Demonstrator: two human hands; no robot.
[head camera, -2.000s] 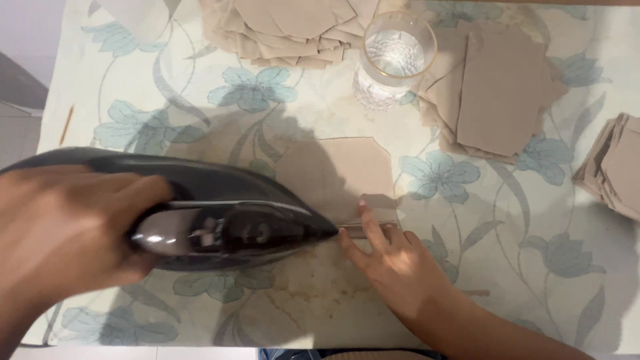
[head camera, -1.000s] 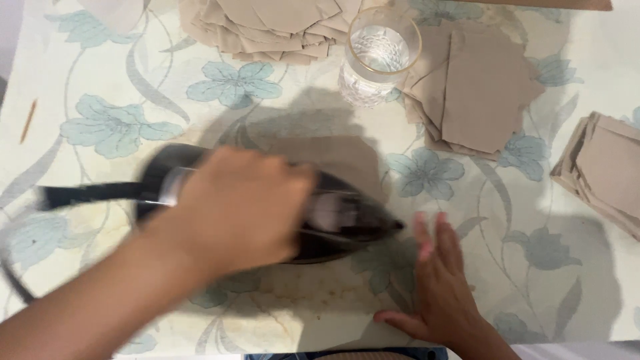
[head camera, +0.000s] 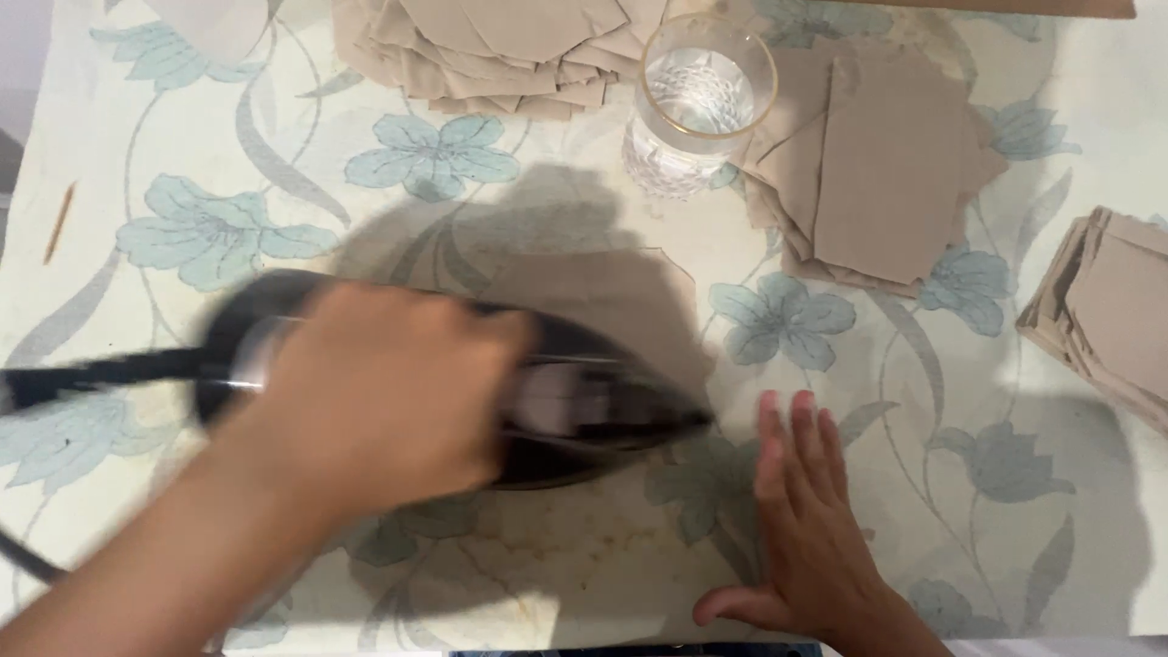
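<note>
My left hand (head camera: 383, 392) is closed around the handle of a black clothes iron (head camera: 593, 401), whose tip points right. Under the iron lies a beige fabric piece (head camera: 611, 287); its upper part shows, while its lower edge is hidden. My right hand (head camera: 808, 529) rests at the floral cloth just right of the iron's tip, fingers apart, holding nothing. Beyond the fabric piece stands a gold-rimmed glass of water (head camera: 698, 100).
Beige fabric pieces lie in a loose pile (head camera: 511, 46) at the top, a stack (head camera: 885, 173) right of the glass, and another stack (head camera: 1122, 310) at the right edge. A thin brown stick (head camera: 59, 224) lies far left on the floral cloth (head camera: 566, 557). The iron's cord (head camera: 100, 379) runs left.
The iron in my left hand has moved right over the fabric piece. My right hand, earlier touching the fabric at the iron's tip, has moved off to the right with its fingers spread.
</note>
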